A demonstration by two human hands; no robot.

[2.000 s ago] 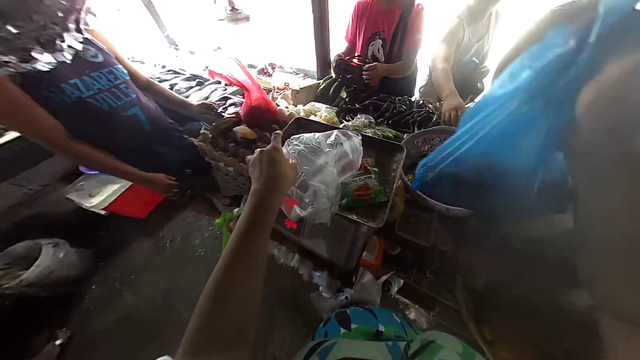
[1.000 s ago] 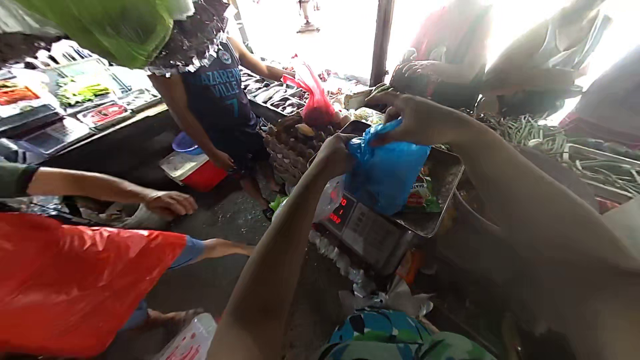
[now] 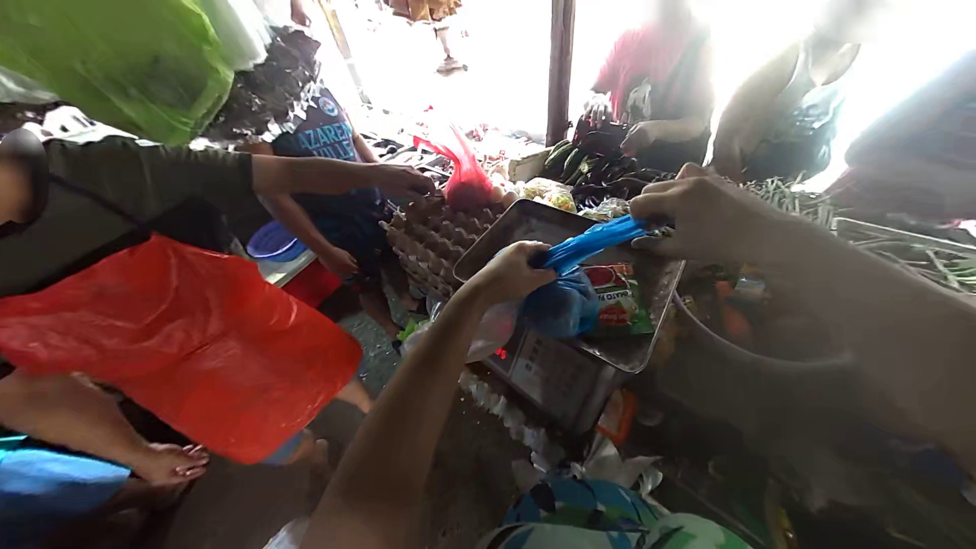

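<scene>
My left hand (image 3: pixel 512 272) grips one side of the twisted neck of a blue plastic bag (image 3: pixel 562 303). The other end of the neck is pinched in my right hand (image 3: pixel 681 210), so the plastic is stretched between them. The bag's rounded, filled body hangs below, over the metal tray (image 3: pixel 637 358) of a digital scale (image 3: pixel 545 374); whether it touches the tray cannot be told. A tomato-sauce pouch (image 3: pixel 614 293) lies on the tray. A clear plastic bag (image 3: pixel 492 332) hangs beneath my left hand.
Egg trays (image 3: pixel 435 240) are stacked left of the scale, with a red net-like bag (image 3: pixel 467 183) on them. Eggplants (image 3: pixel 610 171) lie behind. A person in a red apron (image 3: pixel 191 343) reaches toward the egg trays. Other people stand across the stall. Green plastic bags (image 3: pixel 122 61) hang upper left.
The blue bag's neck, bunched between my hands a second ago, is now drawn out long, and my right hand is farther right. The person in the red apron now reaches across toward the egg trays.
</scene>
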